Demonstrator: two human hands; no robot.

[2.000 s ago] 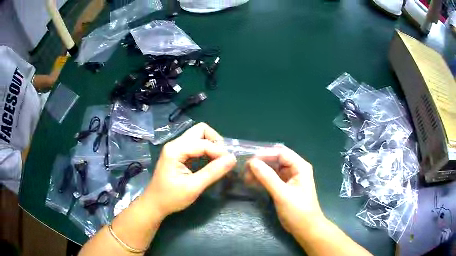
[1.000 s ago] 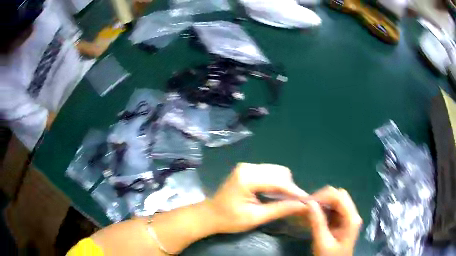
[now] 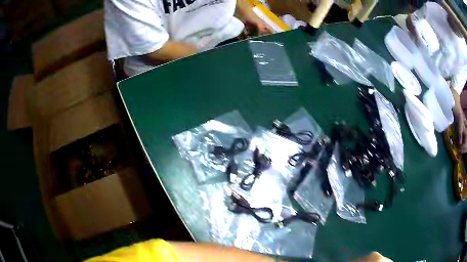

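My left forearm in a yellow sleeve lies along the bottom edge. Only a sliver of a hand, probably my left hand [image 3: 376,257], shows at the bottom edge; its fingers and anything in them are cut off. My right hand is out of the picture. Clear bags with coiled black cables [image 3: 251,207] lie overlapping on the green table [image 3: 169,110], above the forearm. A tangled loose cable pile [image 3: 358,158] lies to their right, with hazy flat bags [image 3: 390,130] against it. A single empty zip-lock bag [image 3: 274,64] lies near the far edge.
Another worker in a white T-shirt [image 3: 138,30] is at the table's far edge. An open cardboard box [image 3: 97,204] stands on the floor at left. More clear bags [image 3: 340,59] and white rounded pieces [image 3: 420,123] lie at upper right. A yellow-brown object [image 3: 455,169] is at the right edge.
The view has swung left and downward, bringing the floor box into sight. My hands, earlier pinching together at a clear bag, have moved almost wholly out at the bottom.
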